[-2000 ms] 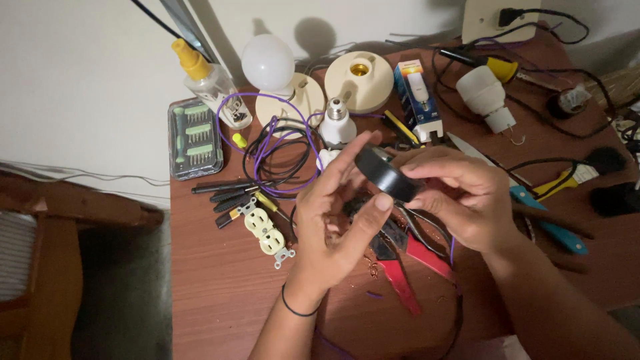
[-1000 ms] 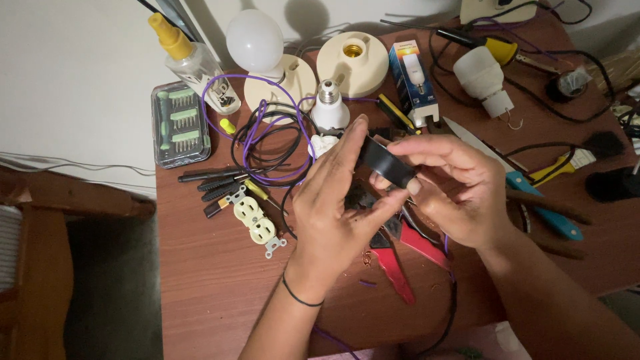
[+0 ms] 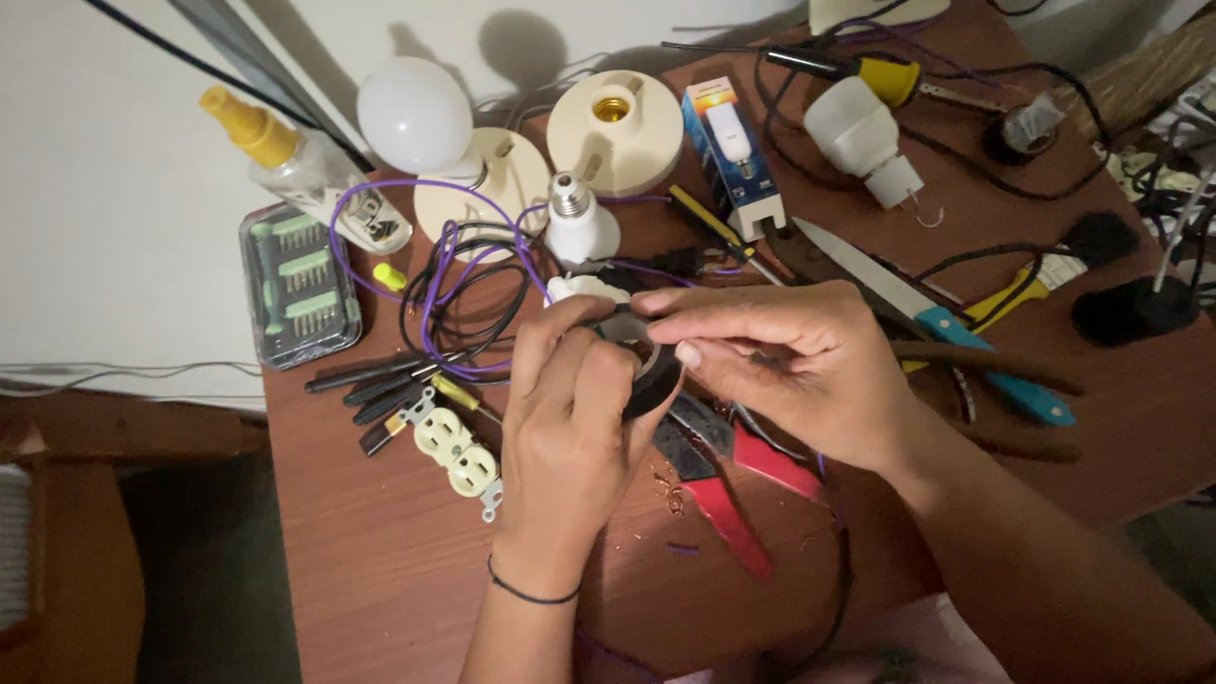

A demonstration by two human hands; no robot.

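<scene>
My left hand (image 3: 575, 418) holds a roll of black electrical tape (image 3: 654, 382), its fingers around the far and left side of the roll. My right hand (image 3: 798, 366) touches the roll's upper right edge with thumb and fingertips close together; whether a tape end is pinched there cannot be told. Beneath the hands lie red-handled pliers or cutters (image 3: 727, 522), partly hidden, beside scraps of copper wire (image 3: 673, 494). Left of my left hand is a cream duplex outlet (image 3: 456, 451). Past the roll stands a white LED bulb (image 3: 581, 228), base up.
Two cream lampholders (image 3: 617, 142), a round bulb (image 3: 415, 119), a spray bottle (image 3: 318, 171) and a boxed bulb (image 3: 733, 157) stand at the back. A bit set (image 3: 299, 285) lies left, coiled wires (image 3: 475, 294) nearby. A blue-handled knife (image 3: 997, 370), brush (image 3: 1035, 280) and soldering iron (image 3: 845, 71) lie right.
The tape roll has been turned in my hands, so its open centre now shows. The fingers of my left hand have curled around it, and my right fingertips have moved to its upper edge.
</scene>
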